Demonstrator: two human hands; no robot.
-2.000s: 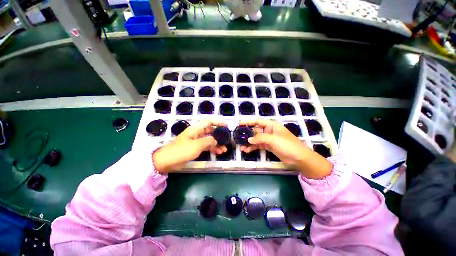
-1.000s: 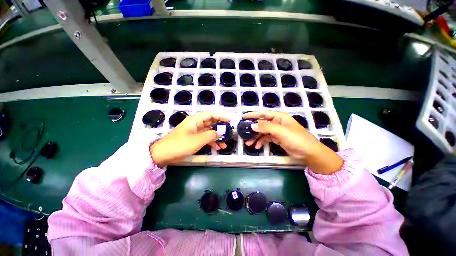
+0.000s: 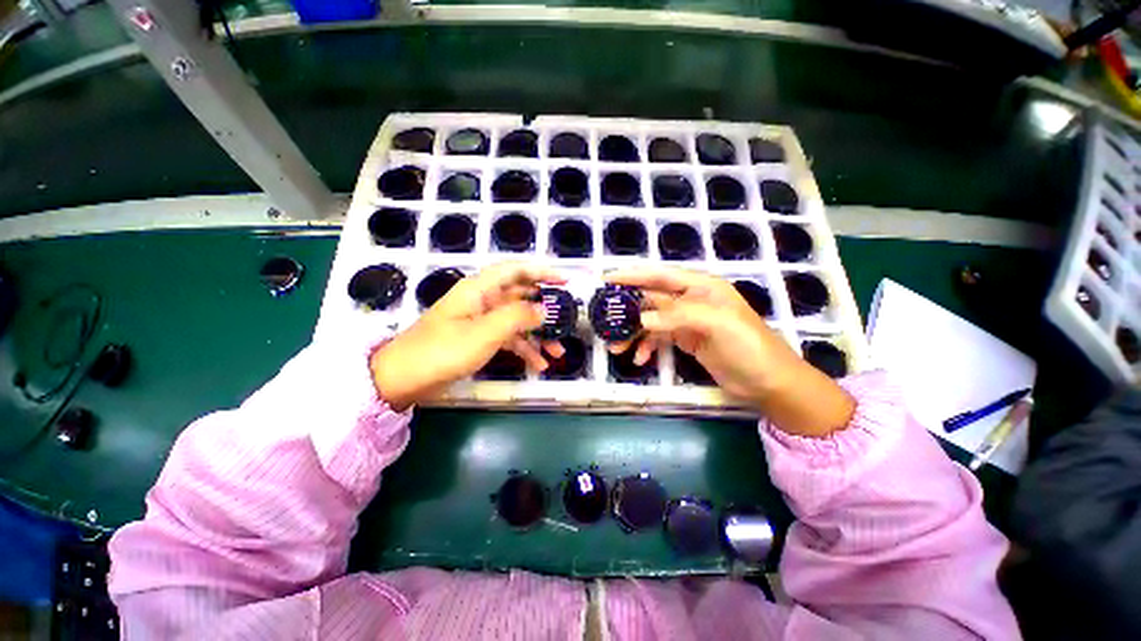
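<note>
My left hand (image 3: 469, 333) holds a round black unit (image 3: 553, 313) by its edge between thumb and fingers. My right hand (image 3: 709, 328) holds a second black unit (image 3: 616, 313) beside it, with a small gap between the two. Both faces show pale lines, print or reflection. The hands are over the near rows of a white tray (image 3: 588, 396) with a grid of pockets, most in view filled with black units. The hands hide some pockets. Several set-aside units (image 3: 639, 501) lie in a row between my forearms and the tray; one has a small white mark, one shines silver.
A loose unit (image 3: 280, 274) lies left of the tray. A dark cable (image 3: 56, 332) and two black lumps are at far left. White paper (image 3: 932, 357) with pens lies right. A second white tray (image 3: 1086, 269) and a person's dark sleeve (image 3: 1089, 501) are at far right. A metal post (image 3: 232, 107) stands back left.
The view has tilted down slightly, so the tray sits higher. The unit in my left hand flashed white a second ago; both units now show pale lines. Both hands keep hold.
</note>
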